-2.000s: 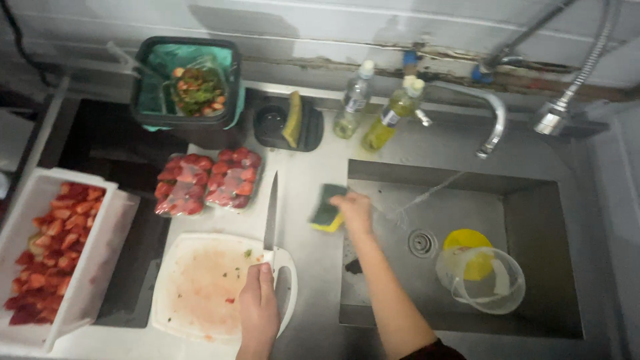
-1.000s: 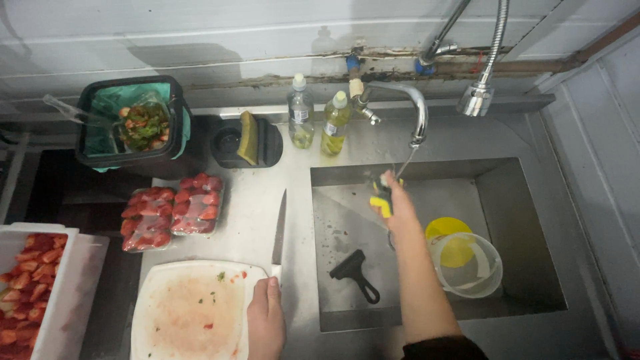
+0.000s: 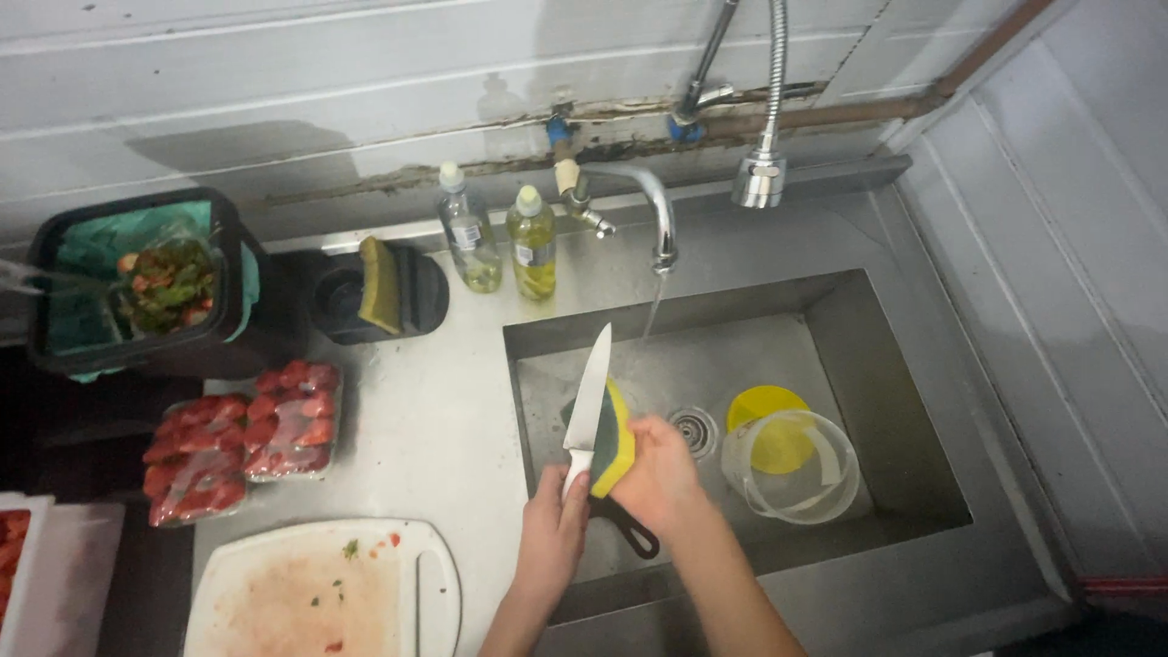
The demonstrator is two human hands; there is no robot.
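Note:
My left hand (image 3: 557, 520) grips the white handle of a kitchen knife (image 3: 591, 388), its blade pointing up over the left part of the steel sink (image 3: 744, 342). Behind the blade, my right hand (image 3: 659, 470) holds a yellow and green scrubbing sponge (image 3: 618, 447), the green side toward the knife. Water runs in a thin stream from the curved faucet (image 3: 662, 214), above and right of the blade tip. A black-handled tool (image 3: 639, 537) lies in the sink below my hands, partly hidden. Farther right in the sink are a clear plastic tub (image 3: 794, 493) and a yellow disc (image 3: 762, 406).
A stained white cutting board (image 3: 301, 584), wrapped strawberry packs (image 3: 196, 456) and a lined black bin (image 3: 228, 319) with scraps stand at left. Two bottles (image 3: 470, 237) and a sponge holder (image 3: 424, 292) sit behind. A spray head (image 3: 759, 182) hangs above; a white crate (image 3: 68, 566) holds cut strawberries.
The knife has moved from beside the cutting board to over the sink in my left hand. My right hand has brought the sponge from near the faucet to the blade.

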